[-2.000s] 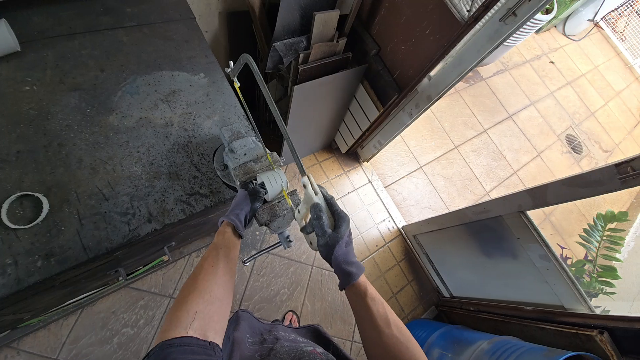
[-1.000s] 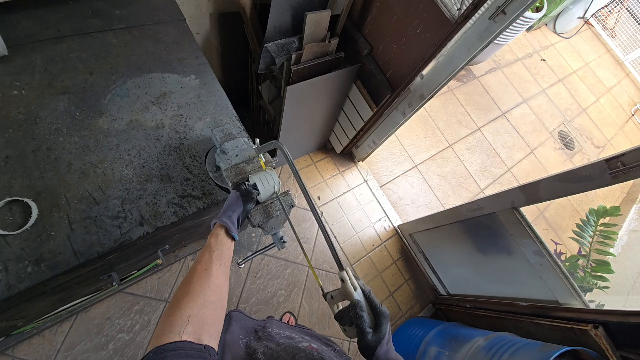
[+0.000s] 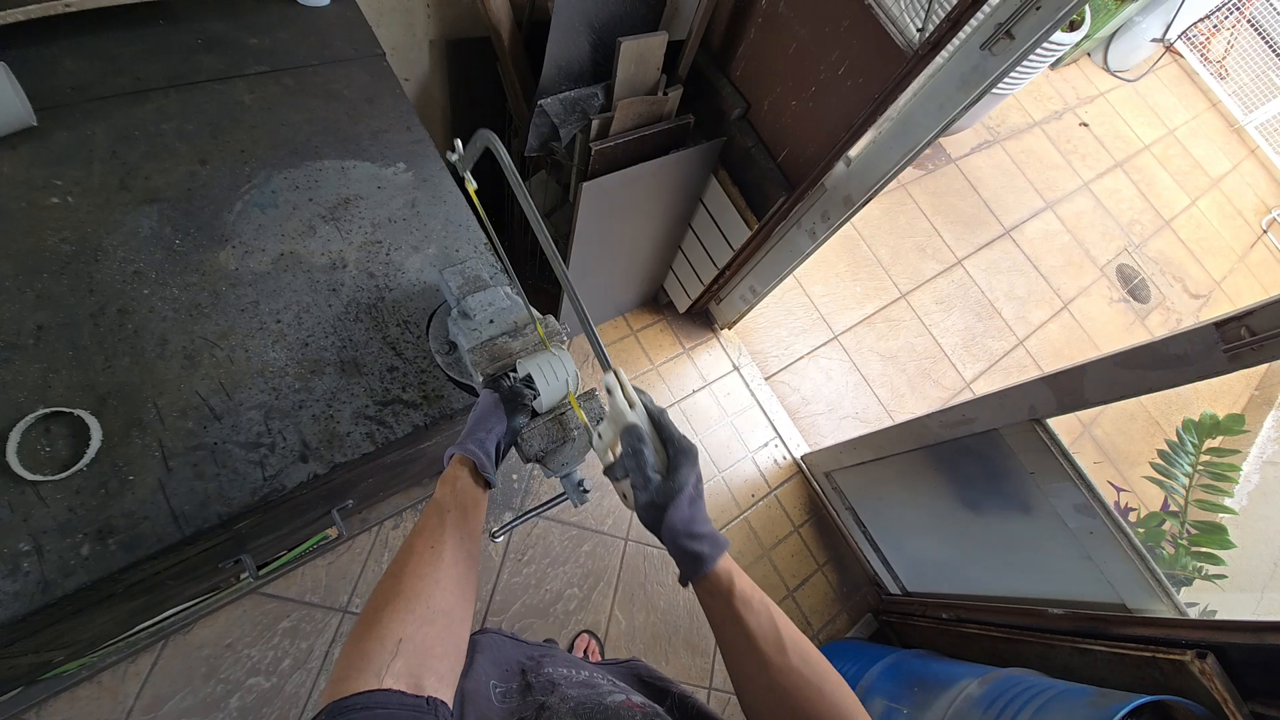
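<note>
A white plastic pipe section (image 3: 546, 380) with dark marks sits between the jaws of a grey bench vise (image 3: 490, 318) at the bench's edge. My left hand (image 3: 497, 425), in a dark glove, grips the pipe's near-left side; its fingertips are partly hidden. The gloved right hand (image 3: 660, 470) is closed around the pale handle of a hacksaw (image 3: 550, 240). The saw's yellow blade lies across the pipe's right end, and its frame reaches up and left past the vise. Below the vise hangs its handle bar (image 3: 528, 517).
On the dark workbench (image 3: 200, 250) lie a white ring (image 3: 12, 450) and, at the far left, a white cylinder (image 3: 12, 100). Boards and panels (image 3: 640, 230) lean behind the vise. A blue drum (image 3: 960, 685) stands at lower right, beside an open glazed door (image 3: 960, 520).
Against one second ago, the right hand has pushed the hacksaw up and left, away from my body; two seconds ago it was similarly far forward. The left hand stays at the pipe.
</note>
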